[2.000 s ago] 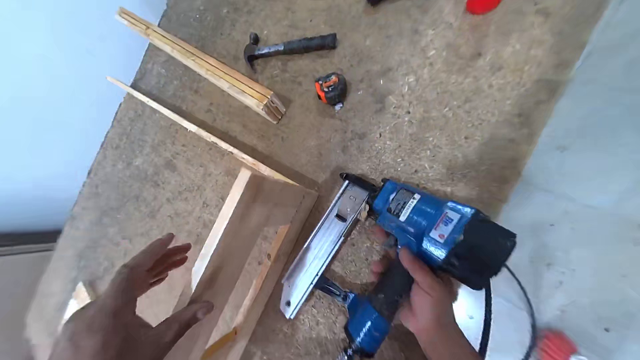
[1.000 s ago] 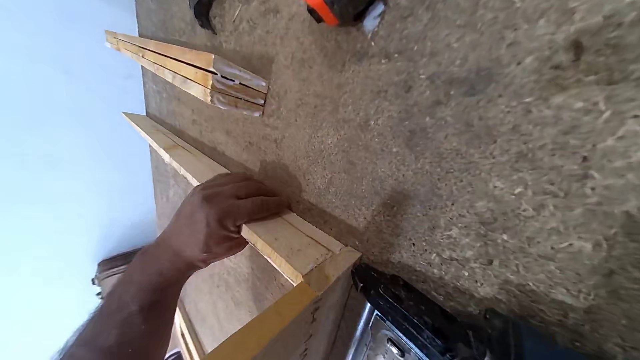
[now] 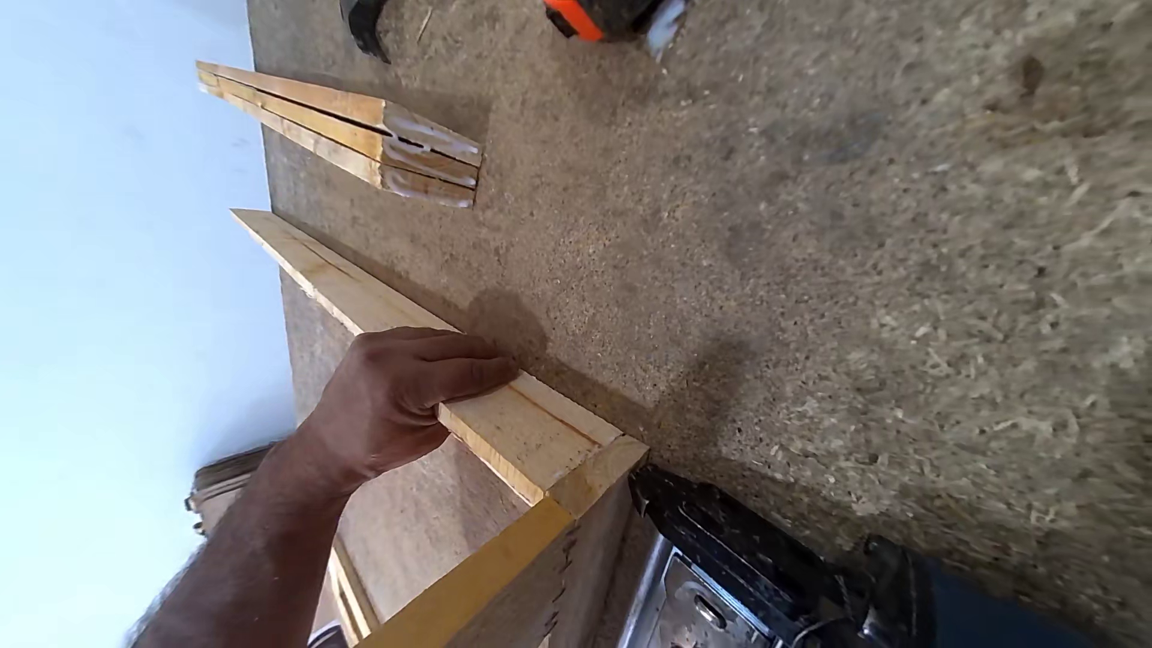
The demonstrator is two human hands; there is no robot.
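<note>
My left hand (image 3: pixel 405 396) grips a long pale wooden board (image 3: pixel 531 423) from above, fingers over its far edge. The end of that board meets a second wooden board (image 3: pixel 477 576) at a corner, and together they form part of a frame. At the lower right, the black nose of a nail gun (image 3: pixel 693 513) touches or nearly touches the outer side of this corner. The gun's metal magazine (image 3: pixel 702 612) shows at the bottom edge, and its blue body is partly cut off. My right hand is out of view.
A bundle of several wooden strips (image 3: pixel 360 135) lies beyond the frame on the particle board surface (image 3: pixel 855 270). A black and orange tape measure (image 3: pixel 598 16) and part of a black hammer handle or head (image 3: pixel 364 27) show at the top. A pale wall or floor area lies left.
Two seconds ago my left hand was apart from the wood; now it grips the long board. The nail gun has come to the frame's corner. The view has moved much closer.
</note>
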